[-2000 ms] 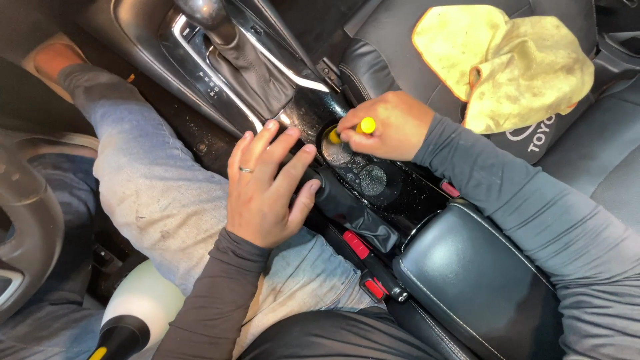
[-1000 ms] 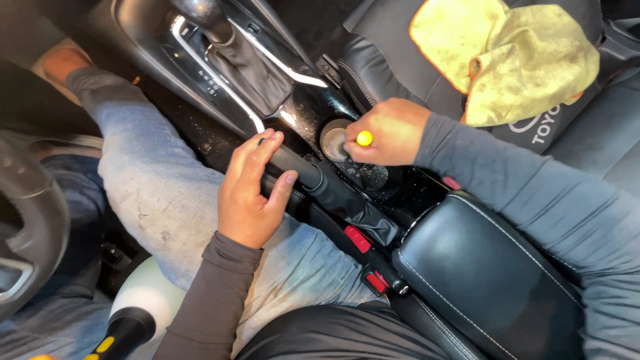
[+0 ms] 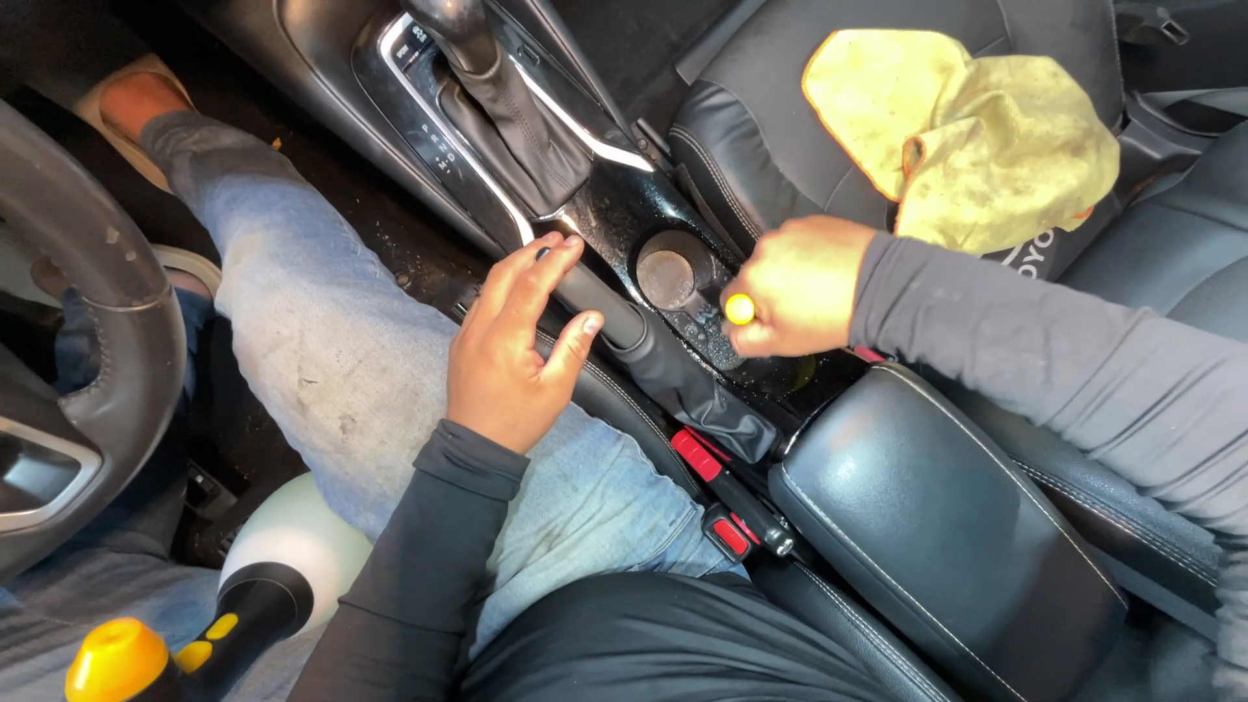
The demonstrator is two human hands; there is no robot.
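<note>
My right hand [image 3: 804,288] is closed on a tool with a round yellow handle end [image 3: 740,309], over the rear cup holder of the car's centre console. The tool's working end is hidden beneath the hand. Just ahead is the front cup holder [image 3: 667,278], its round bottom greyish. Wet specks dot the glossy black console [image 3: 619,210]. My left hand [image 3: 522,341], fingers spread and wearing nothing visible over them, rests by the tip of the handbrake lever [image 3: 604,302] and holds nothing that shows.
A stained yellow cloth [image 3: 1014,146] lies on the passenger seat. The gear lever [image 3: 458,34] stands ahead of the cup holders, the padded armrest [image 3: 946,507] behind. At left are the steering wheel [image 3: 146,302] and a white pump bottle [image 3: 292,546] with black and yellow parts. Red seat-belt buckles [image 3: 729,536] sit beside the handbrake.
My right hand has moved from the front cup holder back toward the rear one, still gripping the yellow-handled tool. My left hand has shifted from near the cup holders toward the handbrake's left side.
</note>
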